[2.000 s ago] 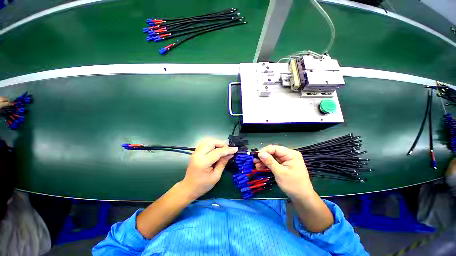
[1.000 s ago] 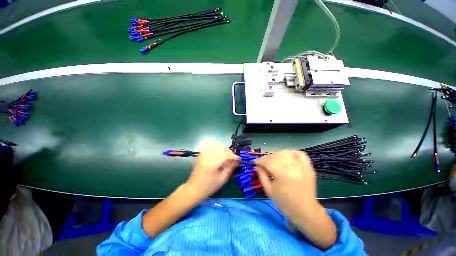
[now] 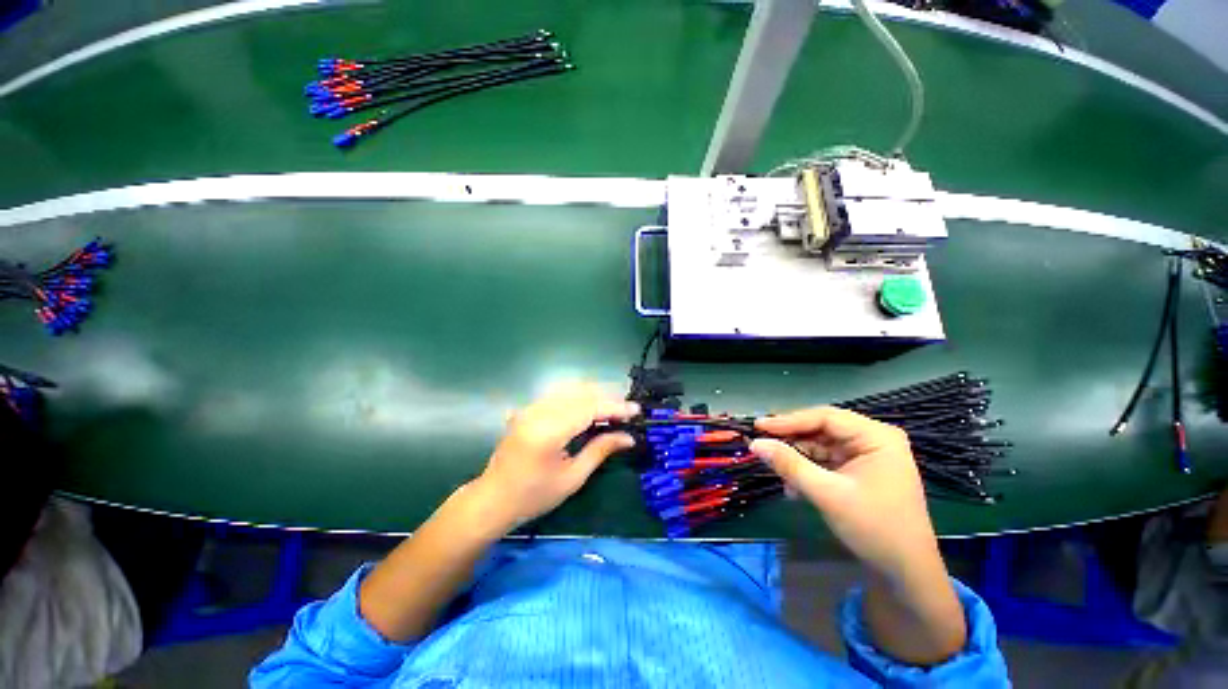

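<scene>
My left hand (image 3: 555, 447) and my right hand (image 3: 842, 468) hold one black cable lead (image 3: 707, 423) between them, stretched sideways over a pile. The lead's ends are hidden by my hands. The pile of cable leads (image 3: 949, 438) lies under and beside my right hand, with blue terminal ends and red sleeves (image 3: 690, 491) pointing left and black ends fanned to the right. A small black object (image 3: 655, 386) lies just behind the blue ends, below the press's left corner.
The white bench press (image 3: 795, 289) with its green button (image 3: 901, 296) stands behind the pile. A pale handle (image 3: 649, 272) is on its left side. A metal post (image 3: 762, 88) rises behind. More leads lie at back left (image 3: 445, 78), far left (image 3: 65, 285) and right (image 3: 1174, 357).
The lead's blue and red end, earlier sticking out left of my left hand, no longer shows there. My right hand has moved right, and a black length now spans between my hands.
</scene>
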